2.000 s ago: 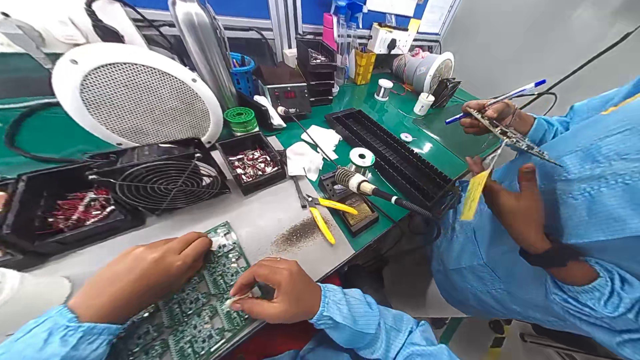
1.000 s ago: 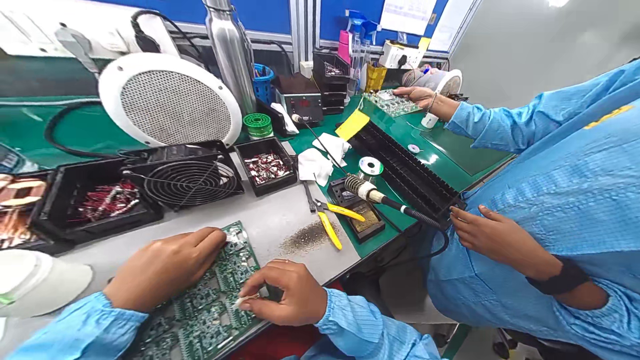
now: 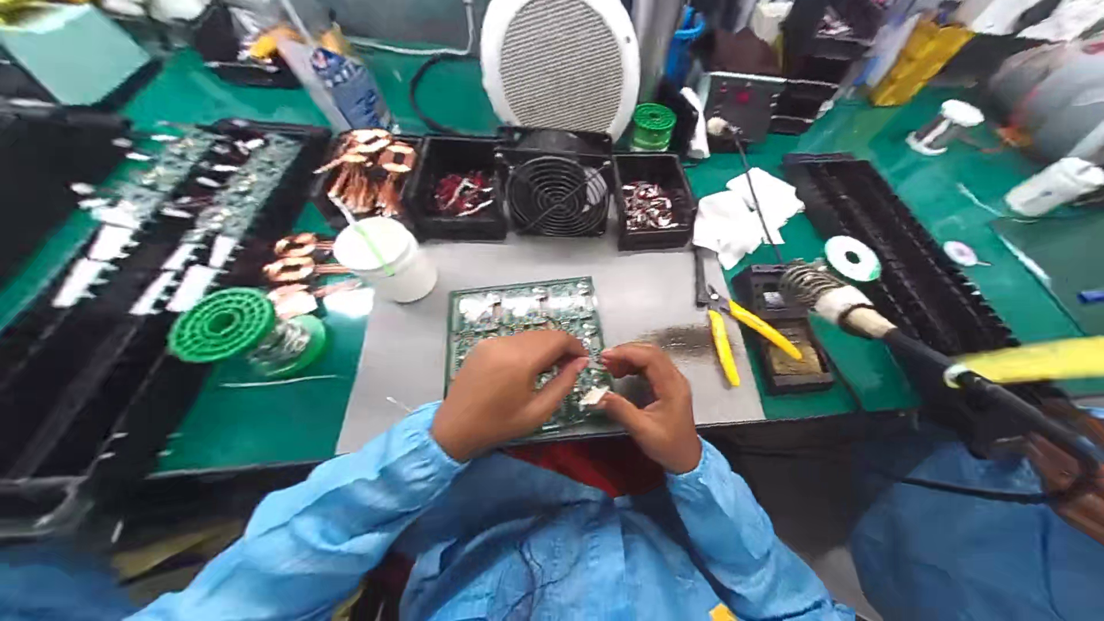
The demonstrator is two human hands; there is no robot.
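Observation:
A green circuit board panel point(image 3: 523, 304) lies on the grey mat in front of me. My left hand point(image 3: 513, 392) rests over the board's middle, thumb and index finger nearly together at a small part that is too hidden to name. At the board's right edge, my right hand point(image 3: 657, 398) has a small white part point(image 3: 594, 396) at its thumb tip, with the index finger touching near the left fingertips. Yellow-handled cutters point(image 3: 723, 332) lie right of my hands. Beside them, a soldering iron point(image 3: 841, 306) sits in its coil holder above a cleaning tray point(image 3: 798, 366).
Black bins point(image 3: 653, 194) of small parts flank a black fan point(image 3: 559, 194). A white cup point(image 3: 392, 263), copper coils point(image 3: 293, 259) and a green solder spool point(image 3: 228, 323) are at left, near black racks point(image 3: 60, 388) with boards. Another black rack point(image 3: 906, 241) stands at right, near a co-worker's arm.
The view has swung left. My left hand's fingers, earlier near the board's upper edge, are now beside my right fingertips. The co-worker's hand that was at a board is no longer seen there.

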